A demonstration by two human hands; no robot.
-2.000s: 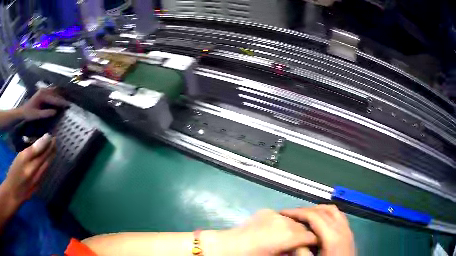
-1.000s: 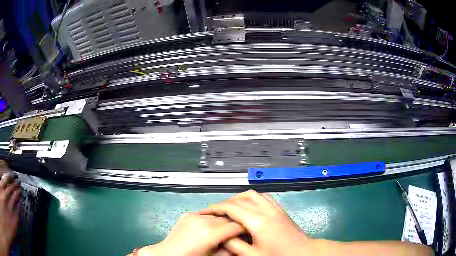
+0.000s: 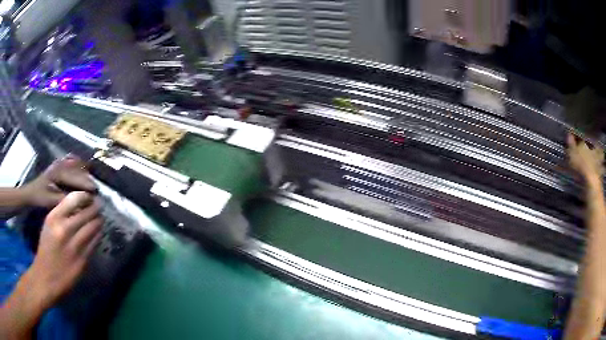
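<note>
My right hand (image 3: 585, 157) is small and blurred near the right edge, over the far rails. Its forearm rises from the bottom right corner across the conveyor; whether the fingers hold anything cannot be told. My left hand is not in view. The green belt (image 3: 399, 260) runs between silver rails. A dark piece that looks like the end of a carrier fixture (image 3: 557, 312) shows on the belt just left of my forearm. The blue bar (image 3: 511, 328) lies on the front rail, cut off by the bottom edge and partly behind my forearm.
A co-worker's two hands (image 3: 66, 232) are together at the left, above a dark perforated tray (image 3: 116, 255). A brass-coloured fixture (image 3: 145, 137) sits on the left belt, which ends at white-silver end blocks (image 3: 199, 198). The green bench top (image 3: 219, 299) lies in front.
The view has swung left. My hands, clasped over the bench before, have parted; my right hand is now out over the far rails and my left has left the picture.
</note>
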